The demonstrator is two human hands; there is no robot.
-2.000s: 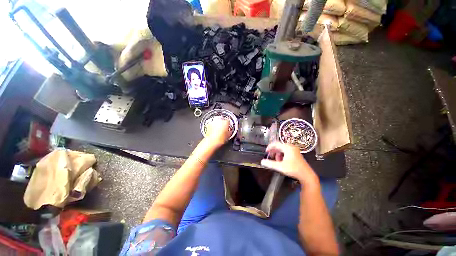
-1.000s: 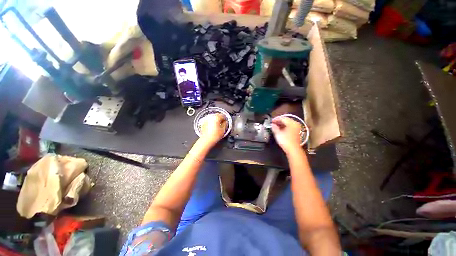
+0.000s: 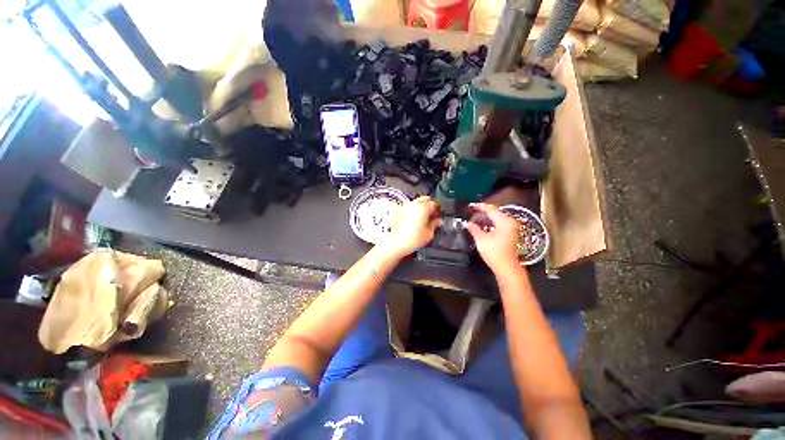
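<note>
My left hand (image 3: 415, 227) is at the left side of the grey metal fixture (image 3: 449, 244) under the green press (image 3: 476, 163). My right hand (image 3: 497, 236) is at the fixture's right side, with thumb and forefinger close together. Both hands' fingertips meet over the fixture; any small part between them is too small to tell. The left parts dish (image 3: 368, 225) shows pale small pieces. The right parts dish (image 3: 535, 238) shows darker silvery pieces and is partly hidden by my right hand.
A pile of black plastic parts (image 3: 398, 99) lies behind the press, with a wooden side wall (image 3: 572, 172) at right. A lit smartphone (image 3: 342, 144) stands left of the press. A second press with a drilled plate (image 3: 200, 186) is at left. An open sack (image 3: 466, 330) is below the table edge.
My left hand has moved right, out of the left dish to the fixture. My right hand has moved from the right dish's near edge to the fixture's right side. The camera view has shifted slightly.
</note>
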